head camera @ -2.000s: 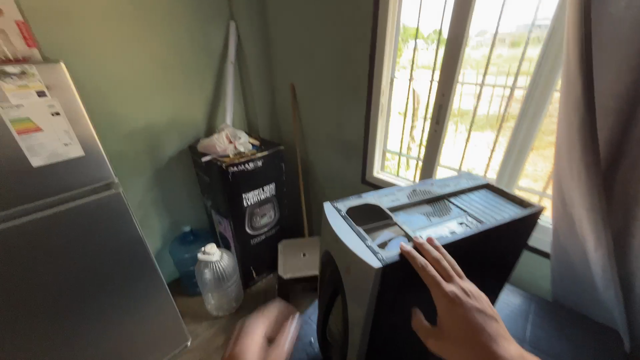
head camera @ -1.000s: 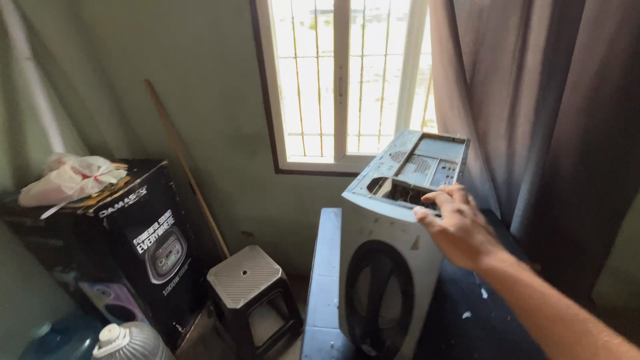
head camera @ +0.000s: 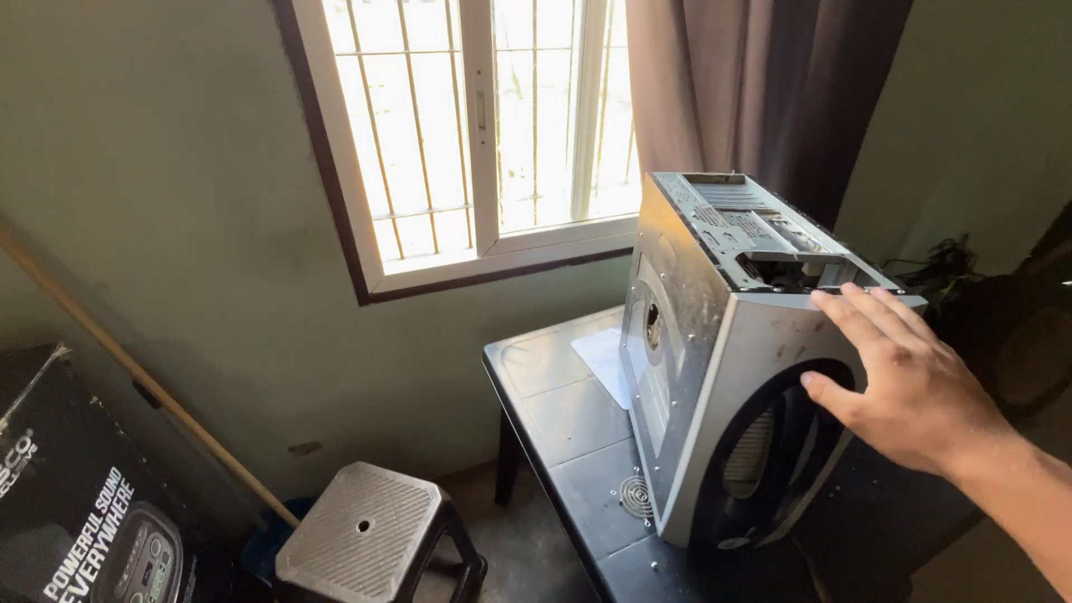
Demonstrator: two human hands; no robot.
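Note:
A computer tower case (head camera: 712, 335) stands on a dark table (head camera: 553, 402), its open-framed metal side facing up and its grey front with a black oval panel toward me. My right hand (head camera: 909, 377) rests its fingertips on the top edge of that front, fingers spread and thumb by the oval panel; it grips nothing. Beside the case's base lie a round metal fan grille (head camera: 636, 496) and a few small screws (head camera: 654, 564). Part of a white sheet (head camera: 605, 360) shows behind the case. My left hand is out of view.
A plastic stool (head camera: 364, 532) stands on the floor left of the table. A wooden pole (head camera: 151, 377) leans near a black printed speaker box (head camera: 92, 494). Behind the table are a barred window (head camera: 481, 126) and a brown curtain (head camera: 754, 92). Dark leaves (head camera: 946, 260) show at the right.
The view has swung right and come nearer the case. The case now shows its left panel and stands turned differently. My left hand, blurred two seconds ago, is gone from view.

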